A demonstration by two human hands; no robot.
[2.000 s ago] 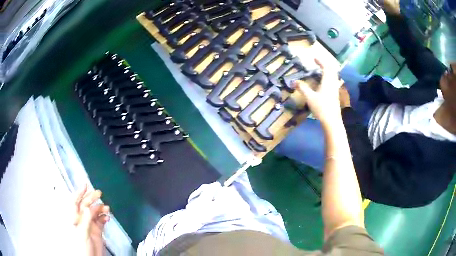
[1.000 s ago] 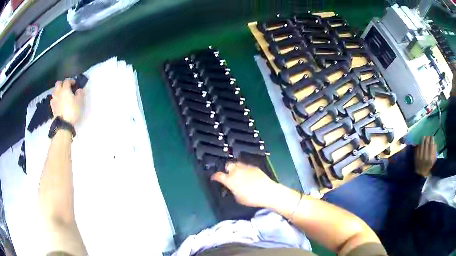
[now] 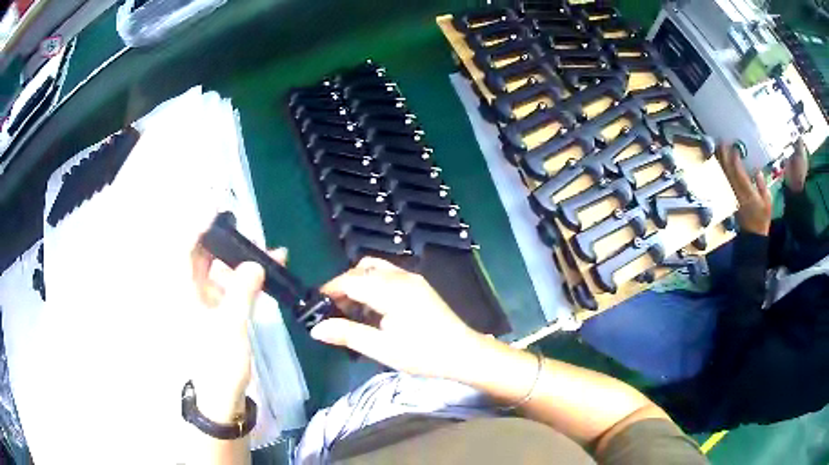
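My left hand [image 3: 223, 281] is shut on a slim black handle cover [image 3: 238, 243], held slanting over the right edge of the white sheets. My right hand [image 3: 391, 313] holds a black part [image 3: 318, 309] with a small shiny spot at the cover's lower right end. The two parts meet or overlap there; my fingers hide whether they are joined. Black angled housings [image 3: 350, 188] lie in two overlapping rows on the black mat [image 3: 464, 295]. More black covers [image 3: 91, 174] lie side by side on the white sheets [image 3: 136, 318].
C-shaped black assemblies [image 3: 582, 195] lie in rows on the tan board [image 3: 714, 186] at right, beside a pale liner strip [image 3: 509, 200]. A light grey machine [image 3: 718, 82] stands beyond. A second person's hands [image 3: 750, 195] are near it. A clear plastic bag [image 3: 168, 20] lies at the far left.
My left hand has come back from the cover row with a cover. My right hand has lifted a part off the mat towards it. The other person's hand has moved up to the machine.
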